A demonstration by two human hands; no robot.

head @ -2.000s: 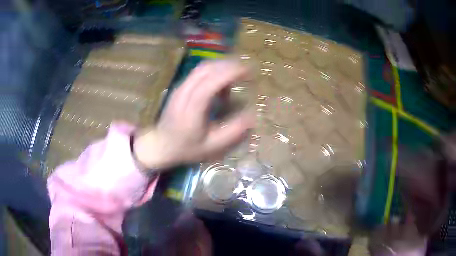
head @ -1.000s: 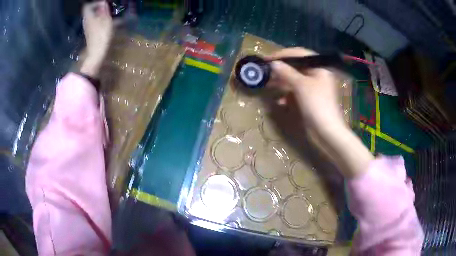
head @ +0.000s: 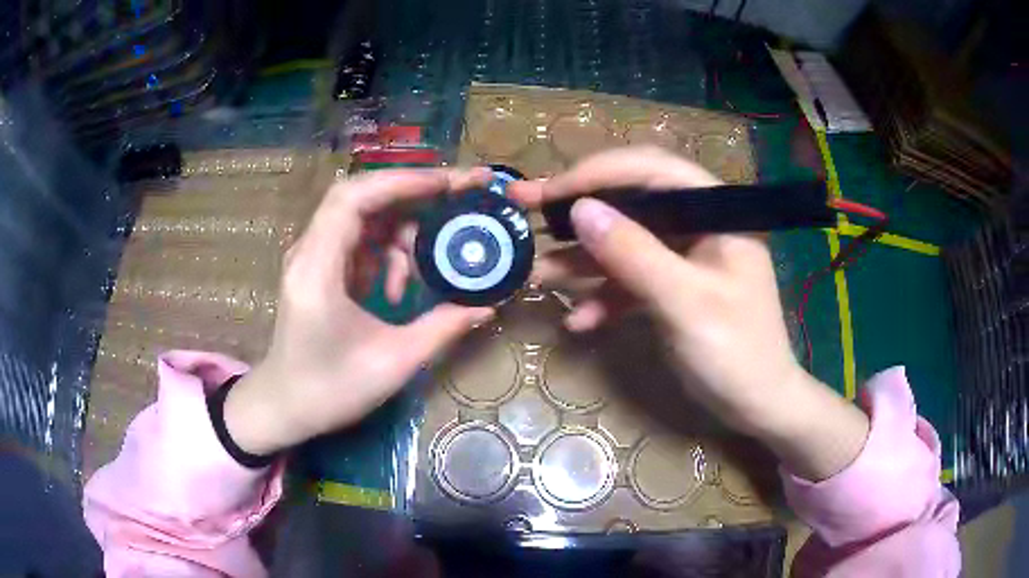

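My left hand (head: pixel 339 305) holds a round black loudspeaker driver (head: pixel 474 251) between thumb and fingers, its face with pale rings turned up. Part of a second dark disc with a pale ring (head: pixel 503 176) shows just behind it, at my fingertips; which hand bears it I cannot tell. My right hand (head: pixel 688 271) holds a thick black two-pin test probe (head: pixel 722 210), pointing left at the driver's edge. Its tip is close to the driver; contact is unclear. Both are above the clear round-pocket tray (head: pixel 666 469), whose visible front wells hold no driver.
A slotted clear tray (head: pixel 186 271) lies left, looking brown. Red leads (head: pixel 863 210) run from the probe over the green mat (head: pixel 903 316). A white slip (head: pixel 829 96) and a brown cardboard stack (head: pixel 931 124) are at far right. Ribbed clear trays (head: pixel 1004 361) stand at the right edge.
My left hand has come from the far upper left to the middle and now holds a driver. My right hand, with the probe, has moved slightly down. A second disc now shows beside the first.
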